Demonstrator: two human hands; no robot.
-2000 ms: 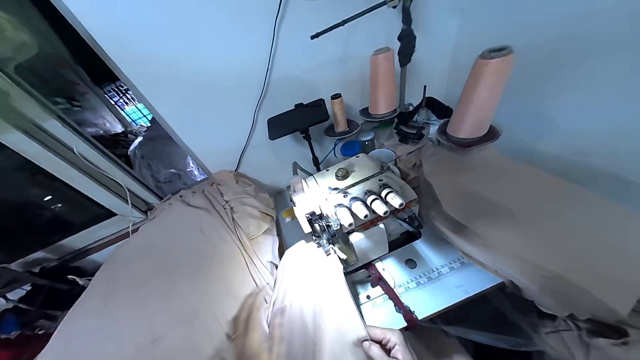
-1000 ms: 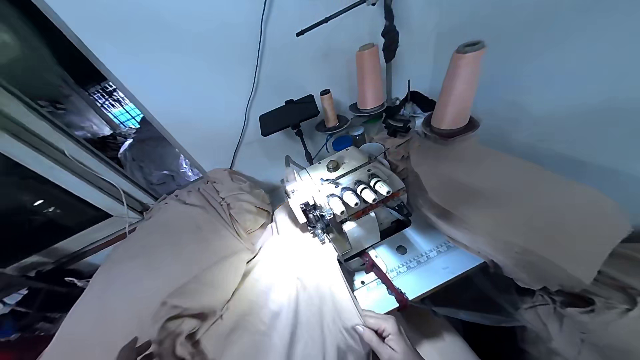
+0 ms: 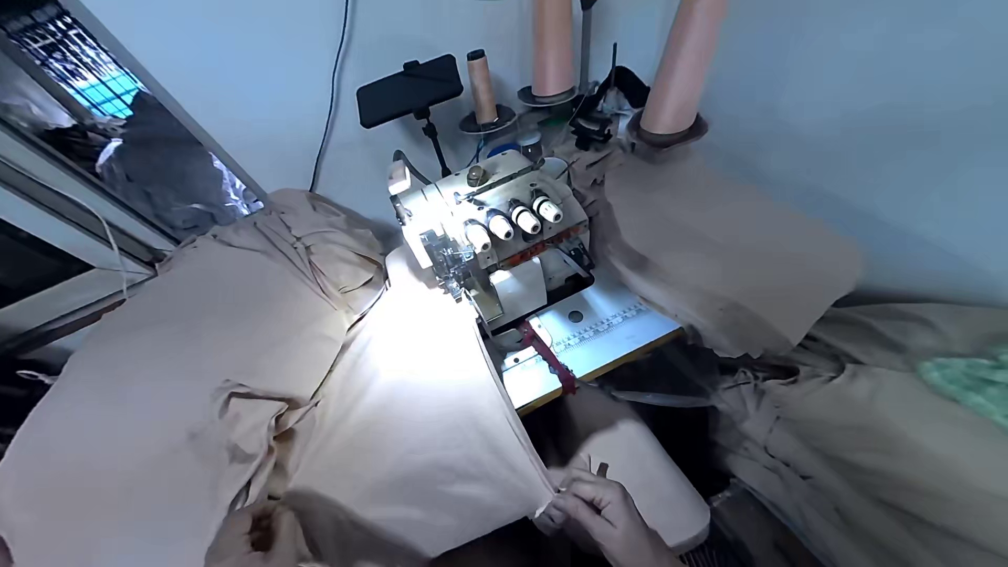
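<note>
A pale beige fabric panel (image 3: 417, 417) runs from the presser foot area of an overlock sewing machine (image 3: 496, 228) down toward me, brightly lit near the needle. My right hand (image 3: 602, 512) pinches the panel's lower right corner between thumb and fingers. At the bottom left, my left hand (image 3: 260, 535) is curled beside the panel's lower left side, partly cut off by the frame; whether cloth is between its fingers is unclear. The machine has several white tension dials. A dark red strip (image 3: 549, 358) lies over the front edge of its white bed.
More beige fabric (image 3: 173, 354) is heaped at left, with further pieces (image 3: 724, 244) at right. Behind the machine stand large thread cones (image 3: 681, 71), a small thread spool (image 3: 482, 90) and a phone on a stand (image 3: 409, 88). A windowed frame (image 3: 94, 189) borders the left.
My left hand was blurred beside the panel two seconds ago and is now lower left. My right hand still holds the panel's edge. The cloth at the panel's left side has shifted and folded.
</note>
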